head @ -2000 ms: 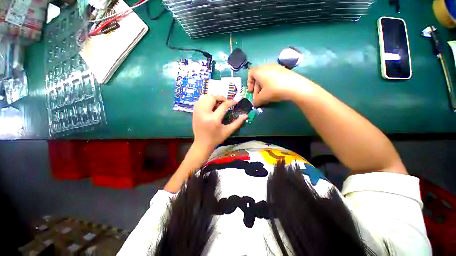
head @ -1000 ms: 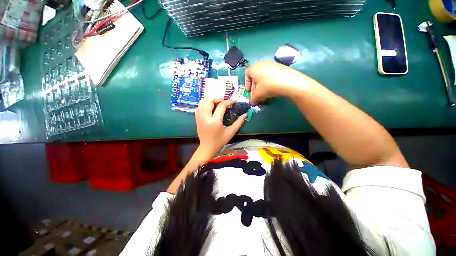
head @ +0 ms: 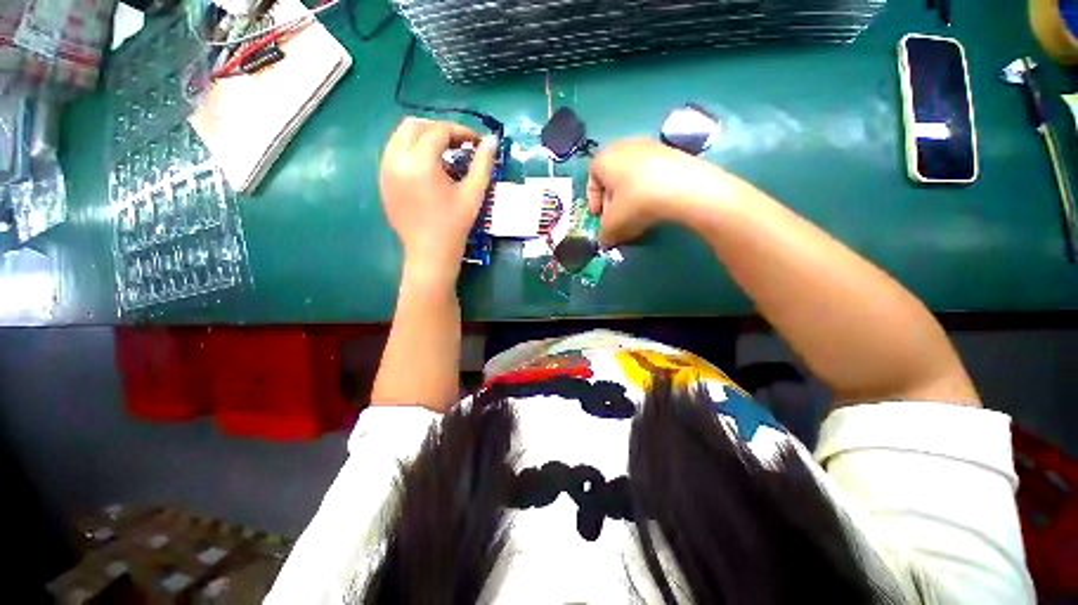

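Observation:
My left hand [head: 428, 195] is over the blue board [head: 478, 246], covering most of it. Its thumb and fingers are bent around a small silvery patch near the board's top; whether they grip it is unclear. My right hand [head: 627, 189] has its fingertips closed at the upper right edge of the small green board [head: 590, 272]. A dark round module [head: 576, 251] lies on the green board. A white block [head: 515, 209] with thin coloured wires [head: 551, 210] sits between the boards.
A black module [head: 564, 132] and a silvery disc [head: 690, 128] lie behind the boards. A tray stack [head: 638, 36] stands at the back. A phone [head: 937, 112] and a thin dark tool [head: 1046, 142] lie right. A notepad [head: 266, 106] and clear tray [head: 177, 236] lie left.
My left hand has left the dark module on the green board and moved left and up over the blue board. My right hand stays at the green board's edge.

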